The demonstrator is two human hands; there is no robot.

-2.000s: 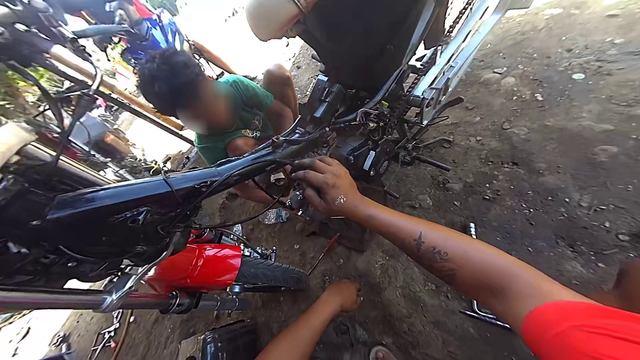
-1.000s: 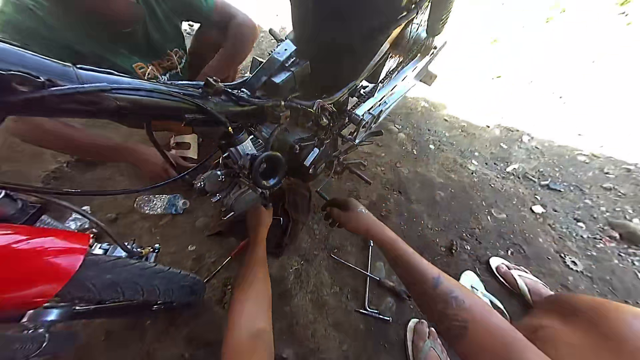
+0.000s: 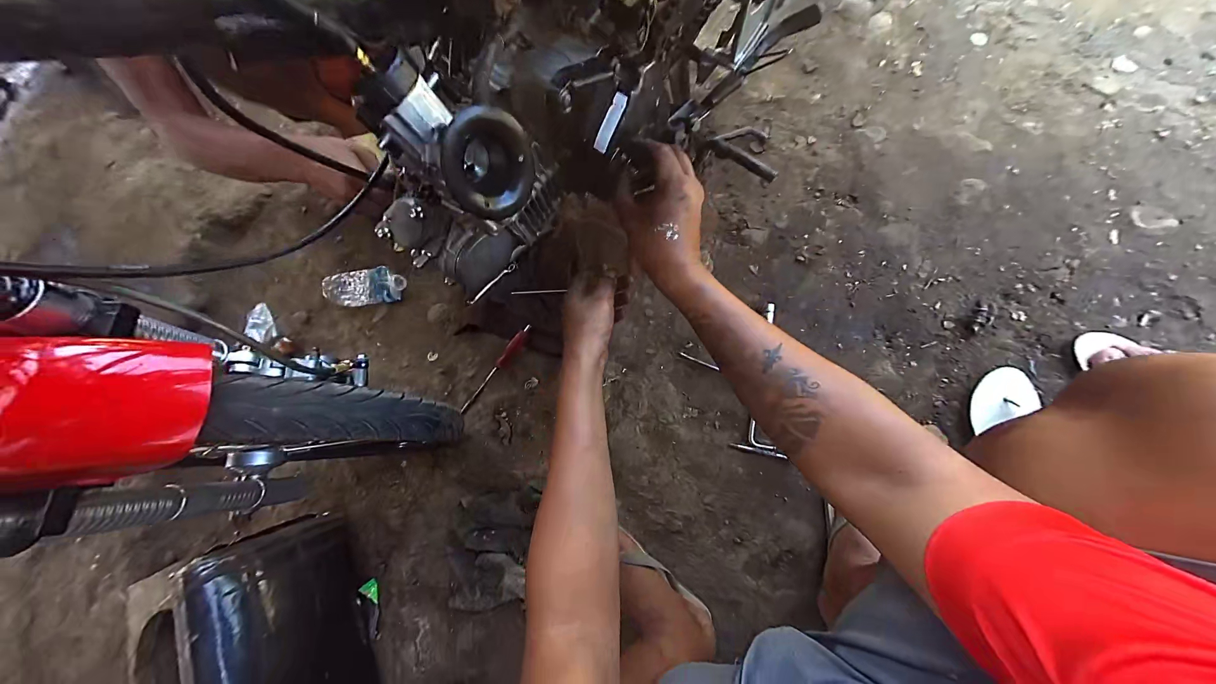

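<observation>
My right hand (image 3: 668,209) is raised against the dark side of a motorcycle engine (image 3: 579,95), its fingers curled and partly hidden by the engine. Lower down, my left hand (image 3: 591,299) reaches under the engine; its fingers are blurred and in shadow, so what they touch does not show. A carburettor with a round black intake (image 3: 487,162) sits left of both hands. Beneath it are the finned cylinder and a thin metal rod (image 3: 494,284). Behind the carburettor, another person's hand (image 3: 347,166) touches the engine's far side.
A red-handled screwdriver (image 3: 510,351) lies by a front tyre (image 3: 332,413) with a red fender (image 3: 104,408). Nearby are a plastic bottle (image 3: 363,287), a metal T-handle wrench (image 3: 757,442) partly behind my right arm, a black motorcycle panel (image 3: 275,608) and another person's white slipper (image 3: 1004,400).
My right hand has moved from beside the foot peg up against the engine. My left hand stays low at the engine. The view has moved closer to the engine.
</observation>
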